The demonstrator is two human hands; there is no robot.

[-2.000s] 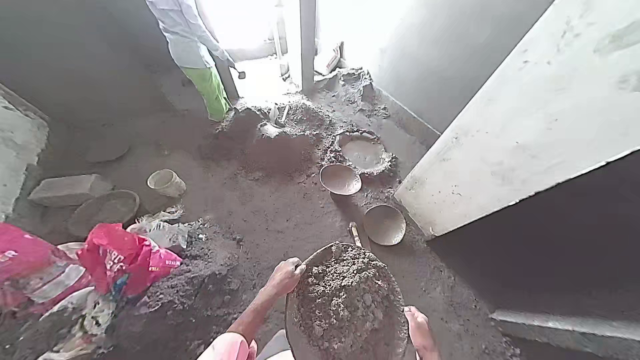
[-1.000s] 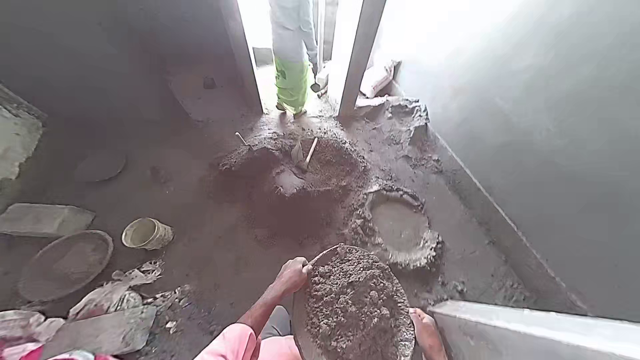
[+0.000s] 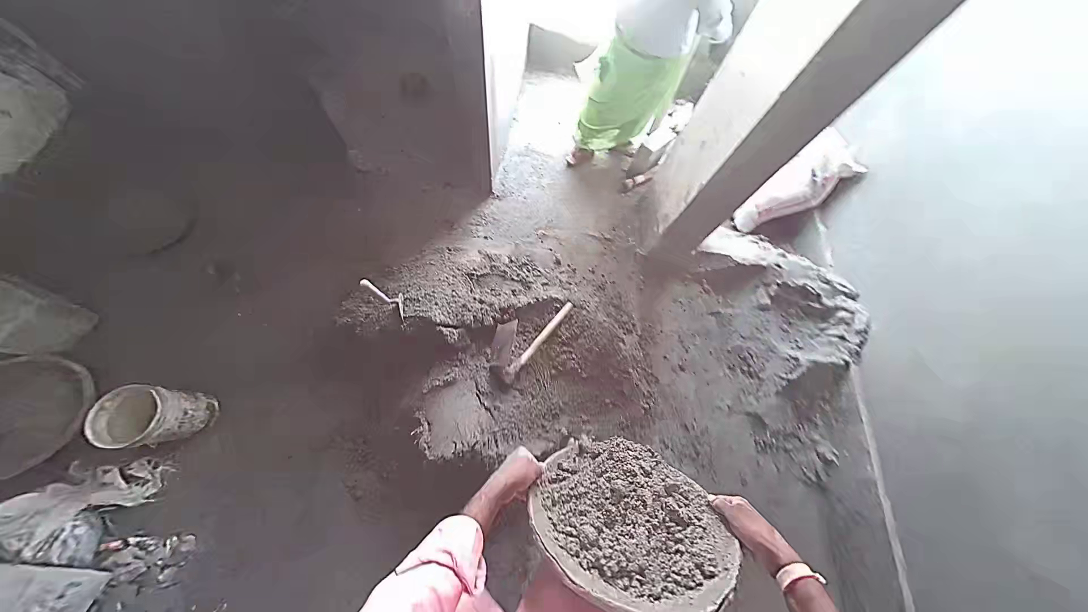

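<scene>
A round shallow pan [image 3: 552, 531] heaped with grey, crumbly mortar mix [image 3: 633, 518] is held in front of my body. My left hand [image 3: 517, 476] grips its rim at the upper left, and my right hand [image 3: 741, 518] grips the rim on the right, its fingers partly hidden by the pan. Beyond the pan, a hoe [image 3: 541, 342] with a wooden handle stands with its blade in a mortar heap [image 3: 595, 365]. A trowel [image 3: 378, 291] sticks in the same heap, farther left.
A person [image 3: 633, 85] in green stands in the doorway. A post [image 3: 765, 127] rises to the right of them, with a sack [image 3: 799, 183] behind it. Another mortar pile [image 3: 790, 314] lies along the right wall. At left are a bucket [image 3: 127, 416], a pan [image 3: 42, 408] and crumpled bags [image 3: 59, 518].
My view has swung and moved closer to the heap and doorway, with the loaded pan still in both hands. The smaller pans seen on the floor two seconds ago are out of view.
</scene>
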